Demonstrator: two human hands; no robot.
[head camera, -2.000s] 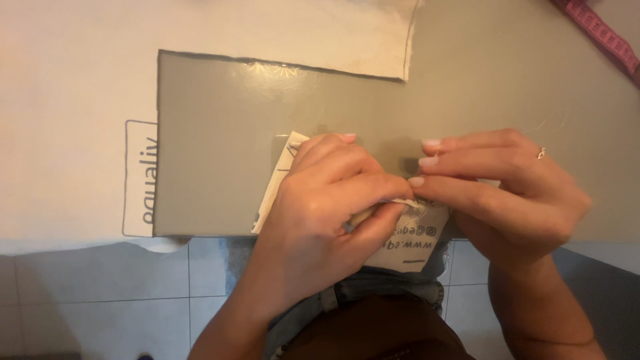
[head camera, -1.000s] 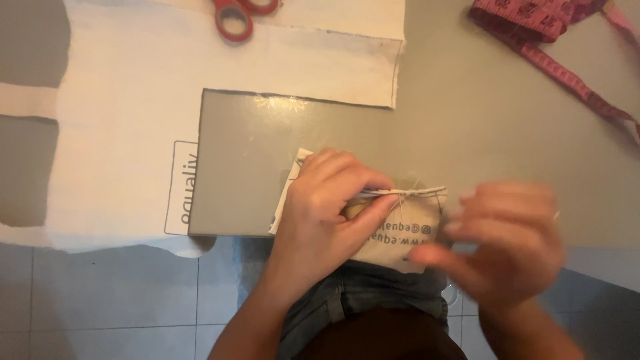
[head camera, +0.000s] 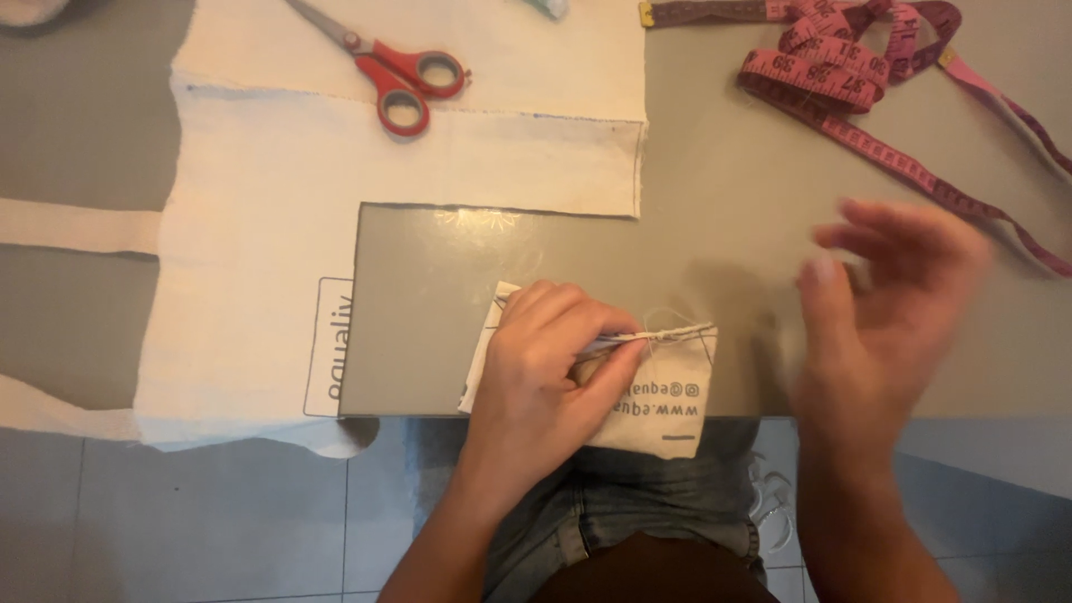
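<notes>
My left hand (head camera: 557, 368) pinches the upper edge of a small piece of printed cream fabric (head camera: 662, 419) between thumb and fingers. The fabric bears writing and hangs over the table's near edge. Loose thread (head camera: 670, 318) loops along its upper edge, beside my left fingertips. To the right, my right hand (head camera: 879, 310) is raised apart from the fabric, blurred, with thumb and fingers spread. Whether a needle or thread is between its fingers is too blurred to tell, but no object shows there.
A large cream cloth (head camera: 260, 184) lies on the grey table (head camera: 720, 167) at left, with red-handled scissors (head camera: 402, 84) on it. A pink tape measure (head camera: 837, 75) lies loosely coiled at upper right. A cloth strap (head camera: 75, 226) extends left.
My right hand has moved from the fabric edge out to the right. My left hand still grips the fabric. The view has shifted, bringing the scissors and more of the tape measure into sight.
</notes>
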